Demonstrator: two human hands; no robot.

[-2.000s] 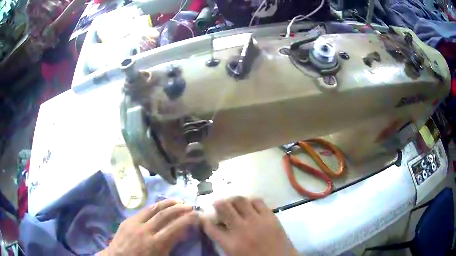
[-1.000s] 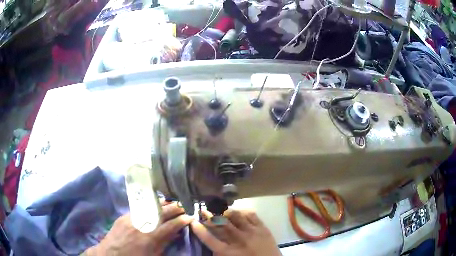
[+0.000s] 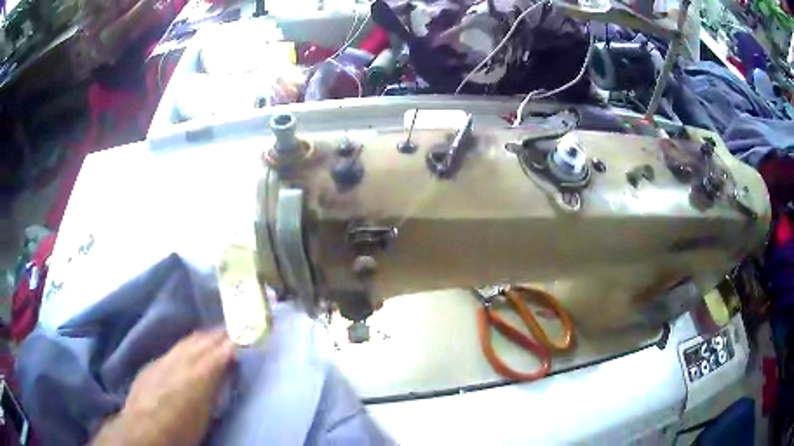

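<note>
The grey-blue cloth garment point(image 3: 279, 383) lies in soft folds left of and in front of the needle area, with one edge running down to the lower frame edge. My left hand point(image 3: 178, 388) lies on the cloth just below the pale yellow oval unit point(image 3: 243, 296); its fingers are blurred and I cannot tell if they grip the cloth. My right hand is not in view. The beige sewing machine head point(image 3: 522, 235) stretches across the middle. The presser foot area point(image 3: 326, 307) is partly hidden under its left end.
Scissors with orange-red handles point(image 3: 514, 348) lie under the machine arm. A control panel point(image 3: 707, 355) is at the right table end. Behind the machine are a camouflage cloth point(image 3: 487, 43), thread cones and piled fabric. A thread stand pole point(image 3: 669, 70) rises at the back right.
My left hand has moved left from the needle onto the cloth. My right hand has left the view. The cloth before the needle is now spread wider, and the view has shifted.
</note>
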